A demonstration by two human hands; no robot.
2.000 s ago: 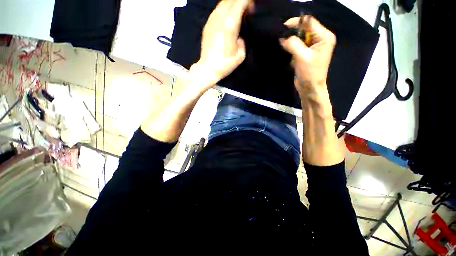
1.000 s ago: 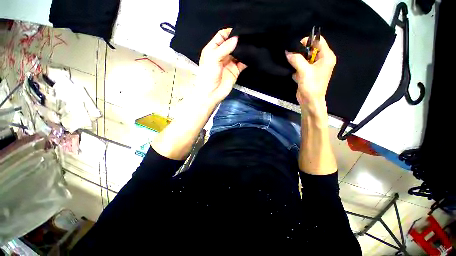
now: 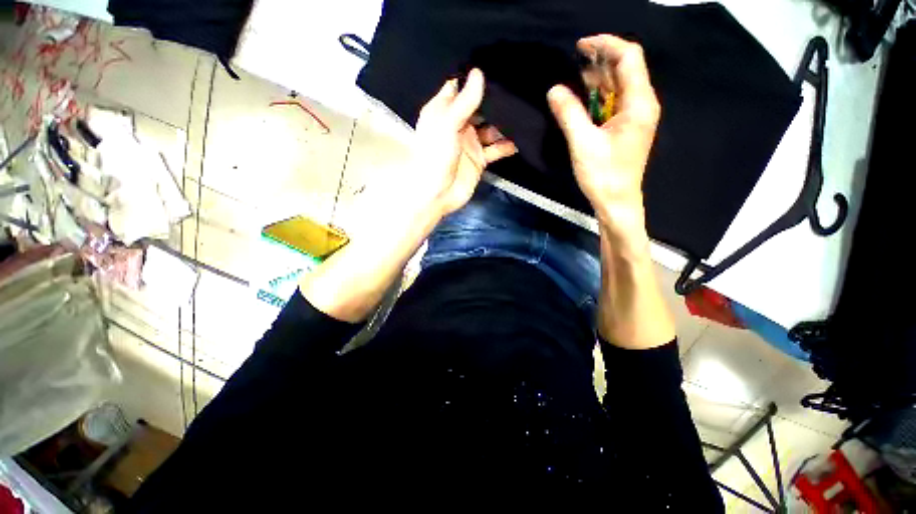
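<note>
The black garment (image 3: 703, 120) lies over the white table's front edge, with a thin black loop at its left corner. My left hand (image 3: 457, 151) pinches a raised fold of the black garment between thumb and fingers. My right hand (image 3: 613, 131) is closed around the thread snips (image 3: 600, 104); their orange-yellow and green grip shows between the fingers, and the blades are blurred. Any thread is too fine to see.
A black hanger (image 3: 793, 216) lies right of the garment on the white table (image 3: 778, 256). Another black garment (image 3: 186, 22) lies at the far left. Dark hung garments (image 3: 889, 251) stand at the right. A red stool (image 3: 836, 484) and littered floor show below.
Since one second ago, my right hand has moved slightly left and up, and the blades no longer show clearly. My left hand has shifted slightly right. The view has shifted a little.
</note>
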